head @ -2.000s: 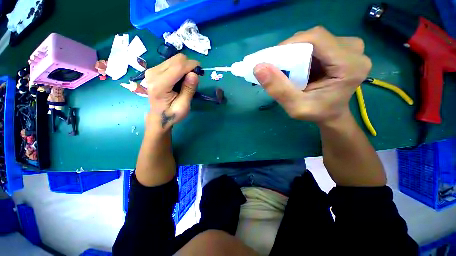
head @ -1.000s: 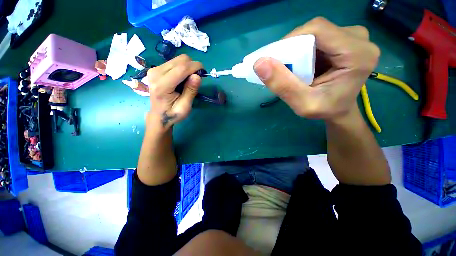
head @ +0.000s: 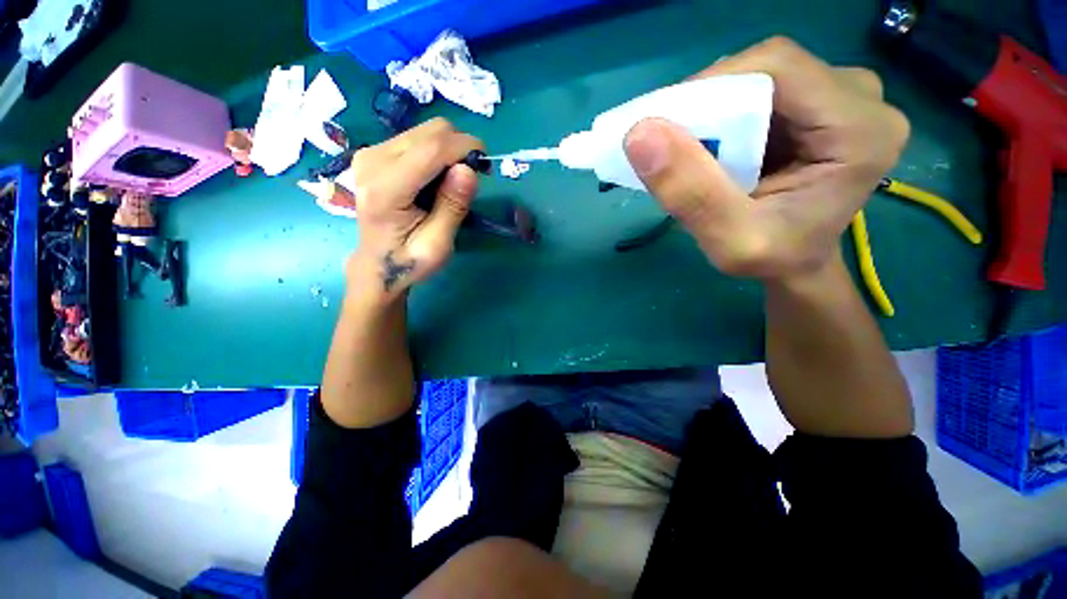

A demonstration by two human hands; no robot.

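My right hand [head: 778, 176] is shut on a white glue bottle [head: 690, 126], held sideways with its thin nozzle pointing left. My left hand [head: 415, 201] grips a small dark part [head: 477, 160] between thumb and fingers; most of it is hidden by the fingers. The nozzle tip is at or very near the dark part; contact cannot be told for sure. Dark figure legs [head: 511, 222] show just right of my left hand, above or on the green bench [head: 562, 304]. Whether the left hand holds them is hidden.
Yellow-handled cutters [head: 872, 269] and a red heat gun [head: 1020, 176] lie right. Crumpled tissue [head: 451, 73] and a blue crate [head: 398, 33] are at the back. A pink device [head: 152, 131], a figure [head: 138, 222] and a black tray of parts [head: 80, 293] are left.
The glue bottle and my right hand have shifted slightly right and up since the first frame. The left hand still grips the dark part, slightly further right.
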